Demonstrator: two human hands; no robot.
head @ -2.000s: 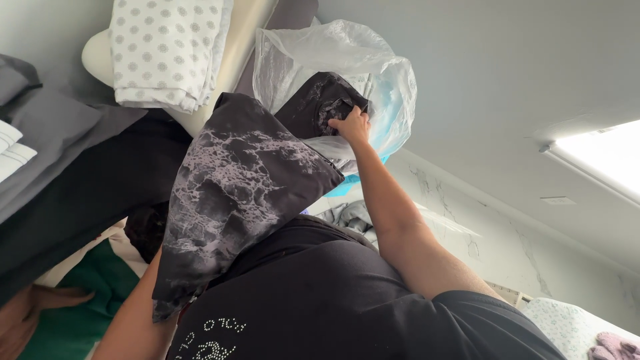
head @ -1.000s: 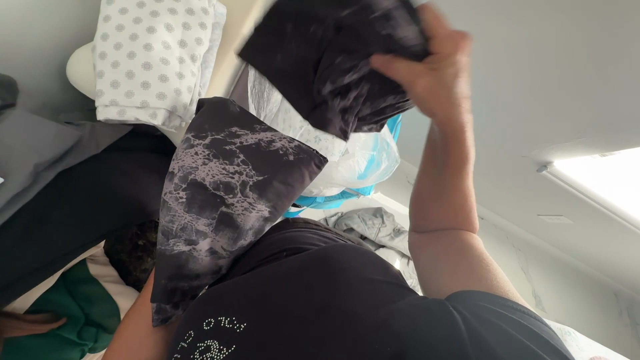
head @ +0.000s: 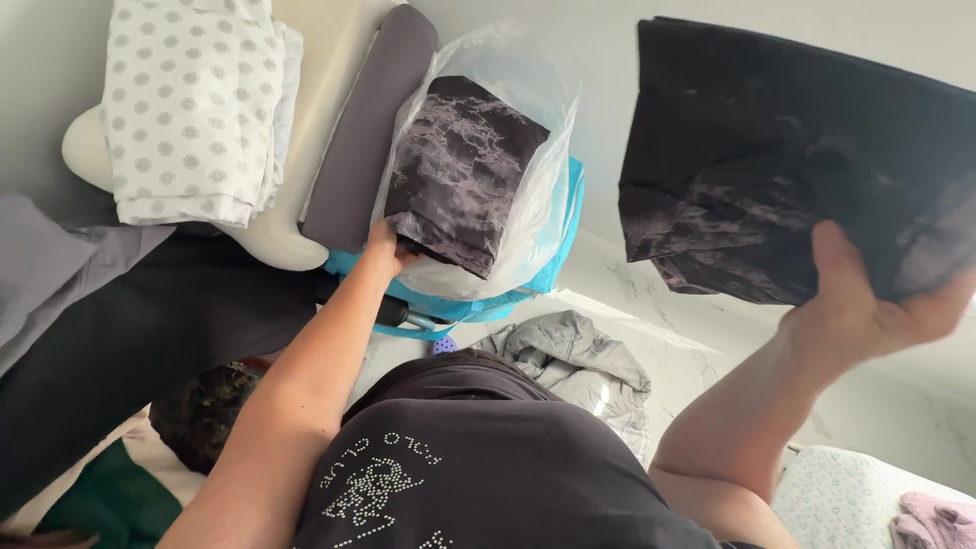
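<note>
My left hand (head: 395,248) grips the lower left corner of a folded dark cloth with a pale marbled pattern (head: 469,168), which lies in the mouth of a clear plastic bag (head: 537,206). Part of that hand is hidden under the cloth. On the right, my right hand (head: 862,297) holds up a second folded dark marbled cloth (head: 762,152), its thumb on the near face and its other fingers partly out of sight. The two cloths are apart. Behind and below the plastic bag shows a bright blue bag (head: 570,221).
Folded white cloth with grey dots (head: 191,114) hangs over a pale padded board at the left. A rolled grey-purple cloth (head: 366,137) stands beside the plastic bag. Crumpled grey fabric (head: 572,351) lies beyond my waist. At lower right is a pale patterned surface (head: 839,496) with a pink cloth (head: 934,518).
My right hand has come out of the plastic bag with a dark cloth and moved right. The marbled cloth that hung at the left of the bag is now in its mouth, with my left hand at it.
</note>
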